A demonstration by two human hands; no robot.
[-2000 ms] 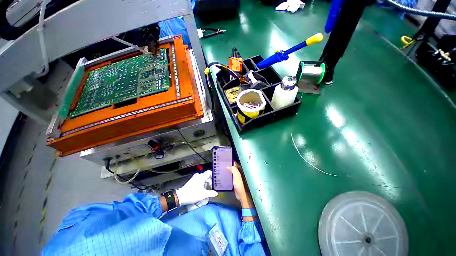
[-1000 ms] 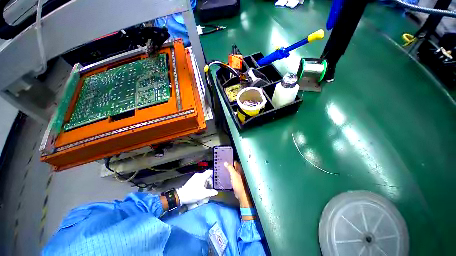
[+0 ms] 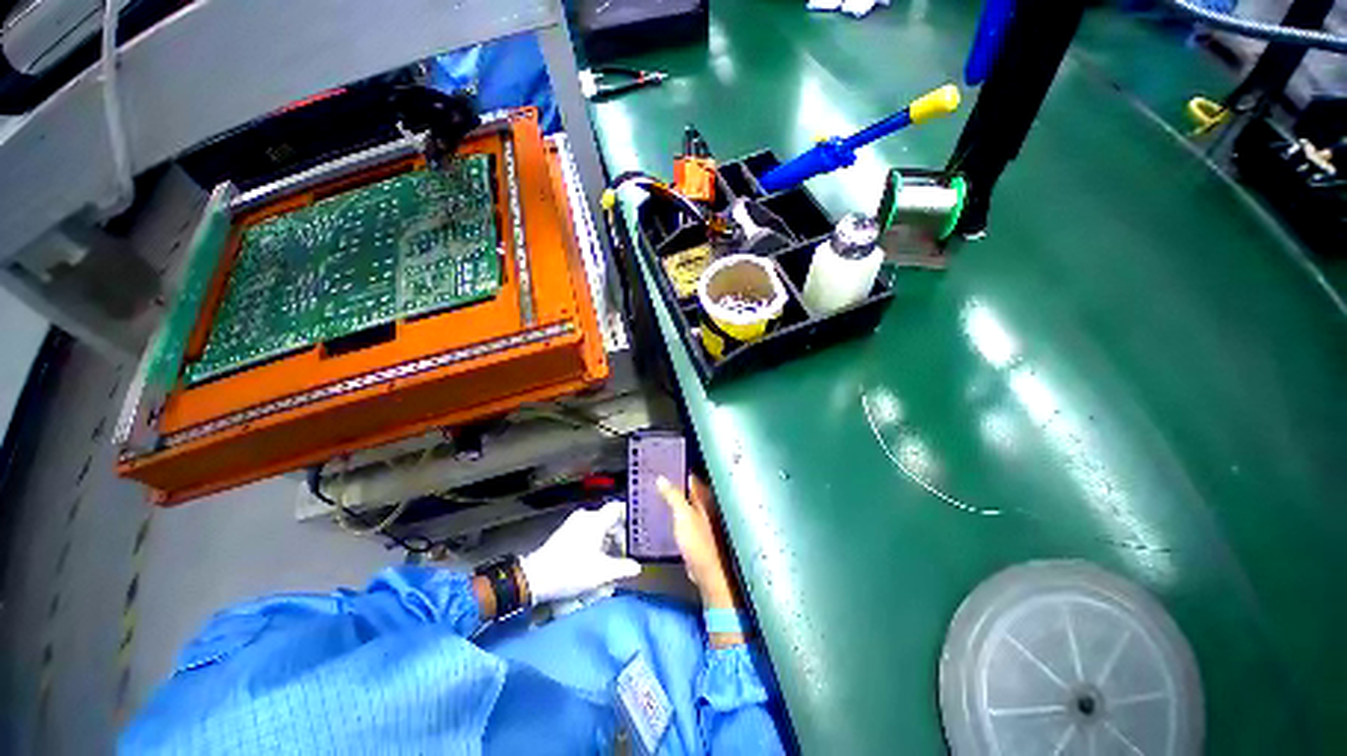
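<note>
A smartphone (image 3: 656, 498) with a lit screen is held upright, low beside the bench's front edge. My left hand (image 3: 579, 555), in a white glove and with a dark watch on the wrist, holds the phone's lower left side. My right hand (image 3: 699, 538) is bare, at the phone's right side, with its thumb over the screen. The fingers behind the phone are hidden.
An orange pallet (image 3: 384, 390) with a green circuit board (image 3: 355, 266) sits on the machine at left. The green bench (image 3: 827, 488) bears a black tool tray (image 3: 783, 343), a solder spool (image 3: 926, 207), a wire and a ribbed disc (image 3: 1075, 665).
The orange pallet with the board has shifted left and nearer on the machine. My right thumb has moved over the phone's screen. My left hand has hardly moved.
</note>
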